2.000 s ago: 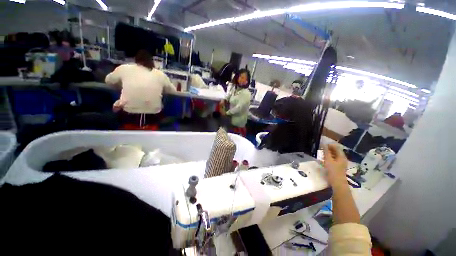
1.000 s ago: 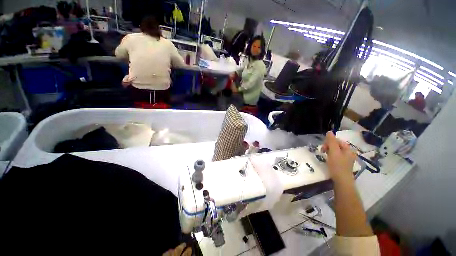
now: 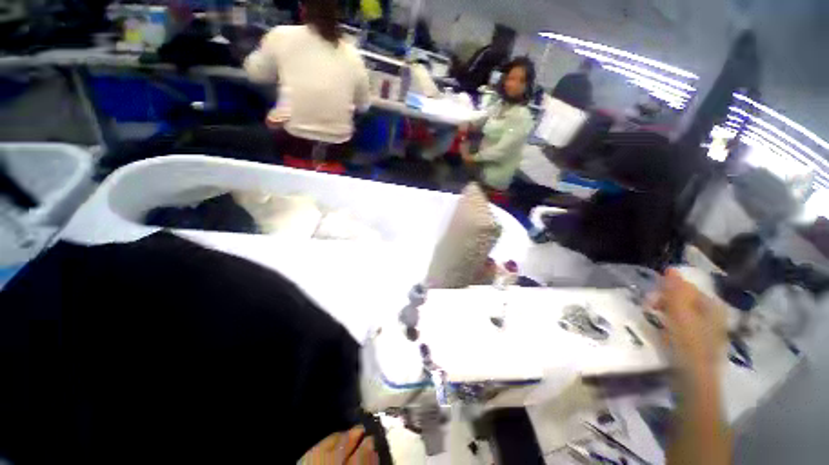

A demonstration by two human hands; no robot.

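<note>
The black garment piece (image 3: 182, 354) covers the lower left, up to the sewing machine's needle end. My left hand (image 3: 341, 449) is cut off by the bottom edge; its fingers lie at the garment's right edge beside a narrow black strip (image 3: 375, 438). Whether they grip is unclear. The white sewing machine head (image 3: 491, 341) stands right of the garment. My right hand (image 3: 688, 313) is raised and blurred at the machine's right end, fingers curled; what it touches or holds is hidden. The needle area is blurred.
A smartphone (image 3: 512, 436) and small thin tools (image 3: 604, 440) lie below the machine arm. A checked cushion (image 3: 465, 238) stands behind the head. A white trough (image 3: 300, 184) holds cloth. Two people are beyond it, one in cream (image 3: 318, 86), one in light green (image 3: 504, 141).
The view has turned and tilted down, so the machine sits further right in view. My left fingers, absent in the earliest frame, show at the bottom. My right hand stays by the machine's right end.
</note>
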